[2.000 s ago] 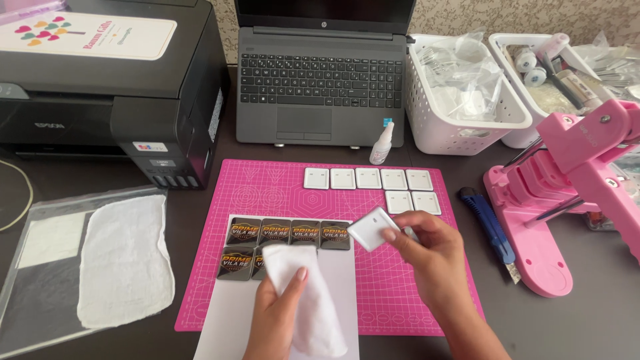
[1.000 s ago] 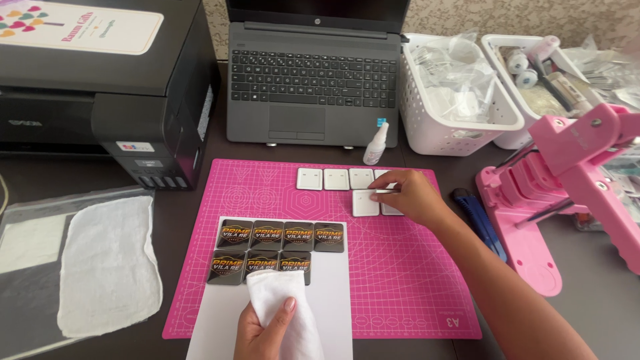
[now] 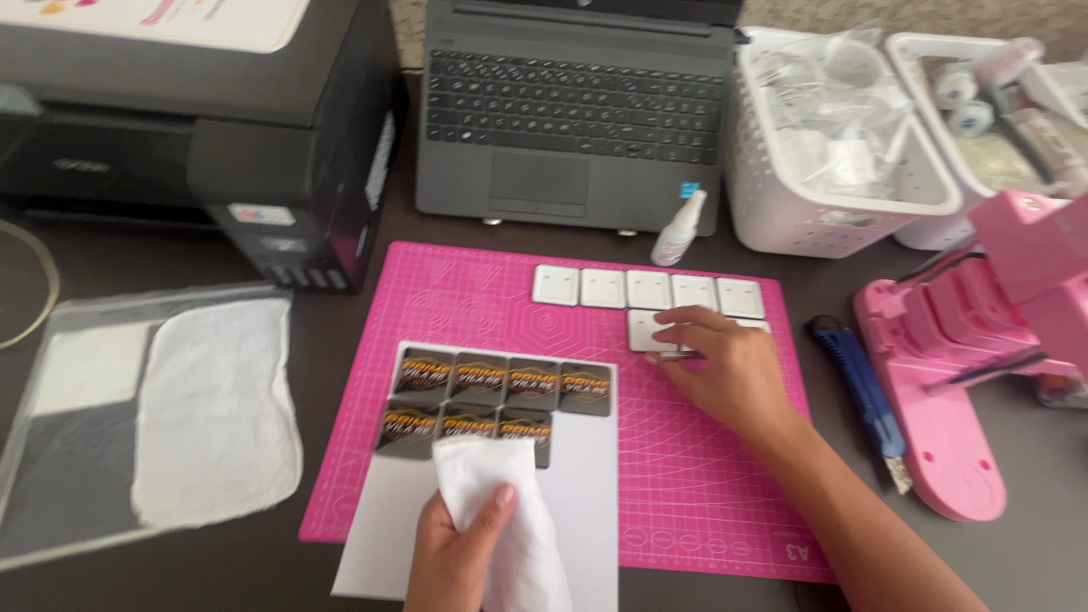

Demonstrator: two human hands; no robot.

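Observation:
My left hand (image 3: 463, 540) grips a folded white cloth (image 3: 501, 501), whose top edge covers part of the lower row of dark square printed pieces (image 3: 533, 382) on a white sheet (image 3: 586, 510). My right hand (image 3: 722, 361) reaches over the lower row of white square pieces (image 3: 648, 290) on the pink cutting mat (image 3: 476, 289). Its fingertips are at a white square (image 3: 643, 331) at the left end of that row; a thin edge shows between thumb and fingers, and whether it is held is unclear. More of that row lies behind the hand. A small white bottle (image 3: 678, 231) stands behind the mat.
A laptop (image 3: 540, 187) stands behind the mat, a black printer (image 3: 255, 161) back left. White baskets (image 3: 841, 229) hold plastic bags and supplies. On the right are a blue utility knife (image 3: 863, 395), blade out, and a pink press (image 3: 952, 450). Another white cloth (image 3: 221, 416) lies left.
Two seconds ago my right hand held up a white square near the printed pieces; it has since moved to the lower white row. My left hand still holds the cloth.

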